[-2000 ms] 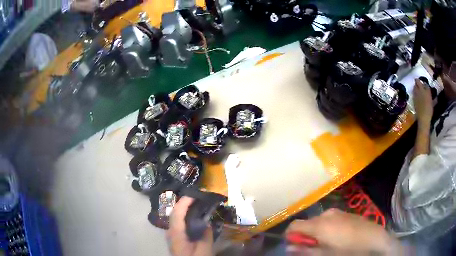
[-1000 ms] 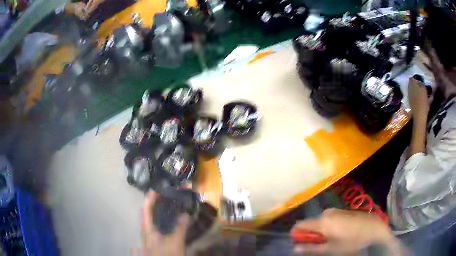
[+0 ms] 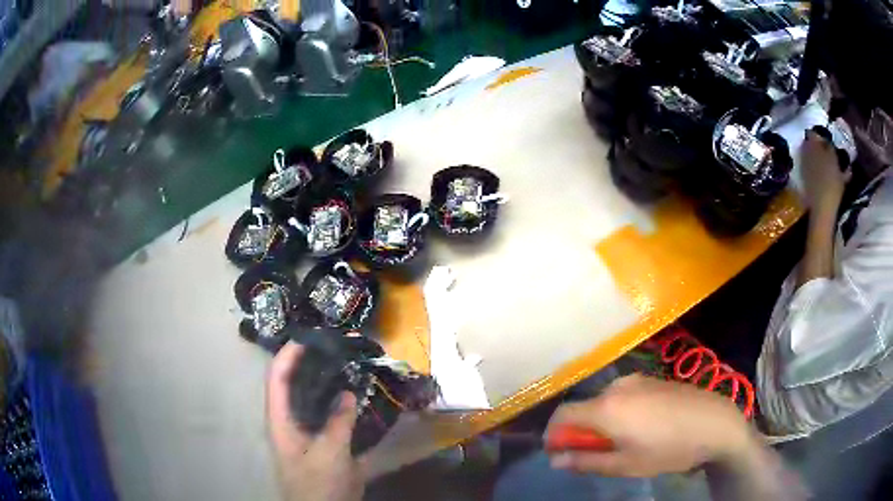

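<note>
My left hand [image 3: 318, 431] holds a black camera housing [image 3: 328, 377] at the table's near edge. Wires and part of a board show on the housing's right side. My right hand [image 3: 636, 429] is shut on the red handle of a screwdriver [image 3: 580, 438], to the right of the housing. Its shaft points left and is blurred, and I cannot tell if the tip touches the housing. Several black housings with silvery boards [image 3: 392, 230] stand in a loose group on the pale table [image 3: 548, 245]. A white paper piece [image 3: 448, 342] lies just beyond my left hand.
Stacked black housings [image 3: 676, 108] stand at the right. A person's arm [image 3: 821, 215] is beside them. A red coiled hose [image 3: 700, 362] hangs below the table edge. A blue crate [image 3: 64, 421] is at the left. Grey metal brackets [image 3: 328, 49] lie on the far green surface.
The view has shifted, so the table items sit higher in the picture. My left hand has turned the housing so its wires show. The housing at the near end of the group no longer shows separately.
</note>
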